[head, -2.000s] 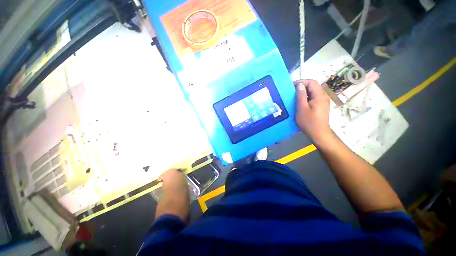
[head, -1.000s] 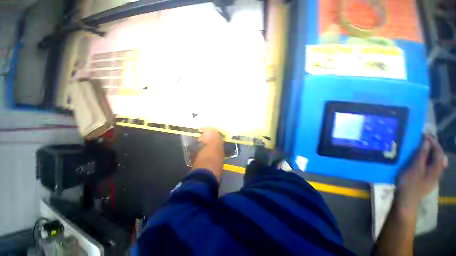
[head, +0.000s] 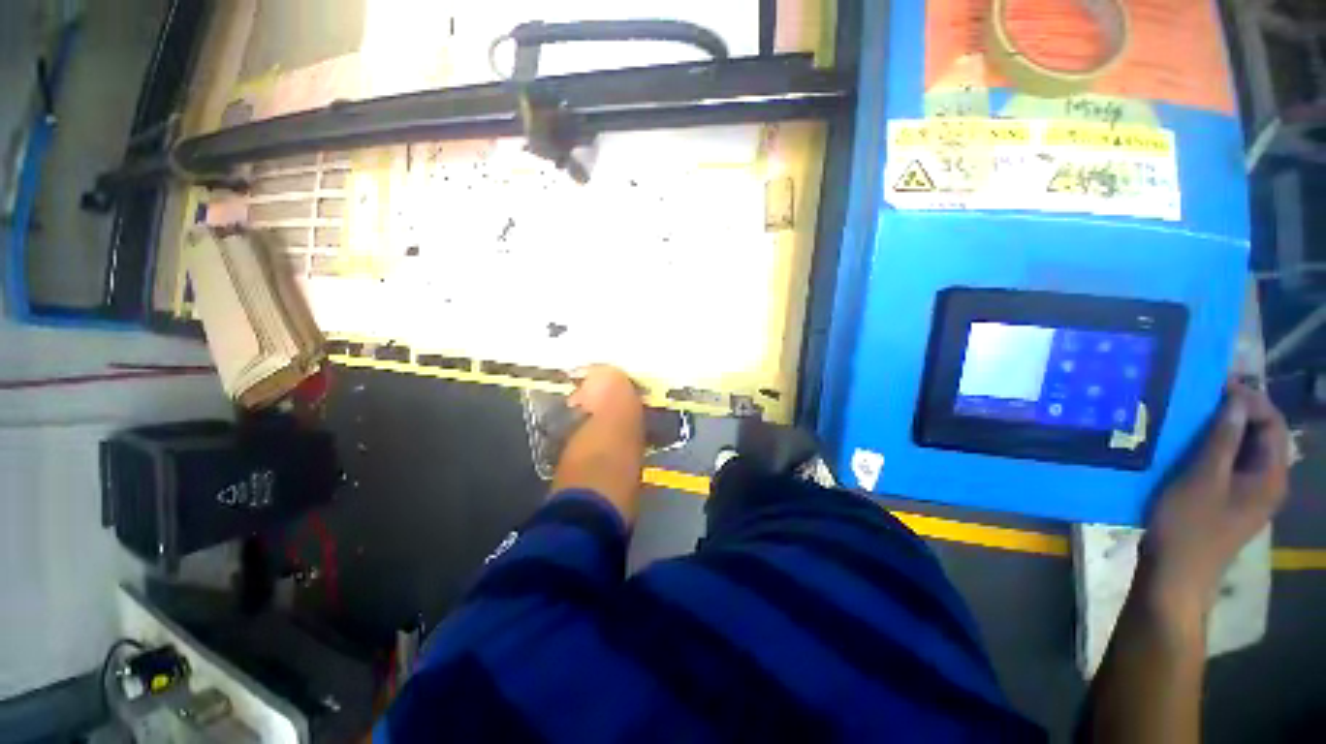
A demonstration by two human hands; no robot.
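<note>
The machine bed (head: 465, 262) lies in front of me, bright with glare and dark specks. My left hand (head: 605, 393) rests at its yellowish front edge strip (head: 436, 364); its fingers are hard to make out in the glare. My right hand (head: 1236, 465) is at the right side of the blue control cabinet (head: 931, 262), fingers bent at its edge; whether it grips anything is hidden. The touchscreen (head: 1054, 378) on the cabinet is lit white and blue. The black gantry beam (head: 407, 116) crosses the bed, with a small dark laser head (head: 556, 134) on it.
A stack of tan sheets (head: 250, 316) sits at the bed's left front corner. A black equipment box (head: 218, 487) is below it. A tape roll (head: 1059, 41) lies on the cabinet, above a warning label (head: 1033, 172). A white side table (head: 1243, 596) is at right. Clear tray below bed edge.
My view has turned, bringing the left-side floor into sight. The gantry beam has moved over the bed towards me. Both hands remain at the bed edge and the cabinet's side.
</note>
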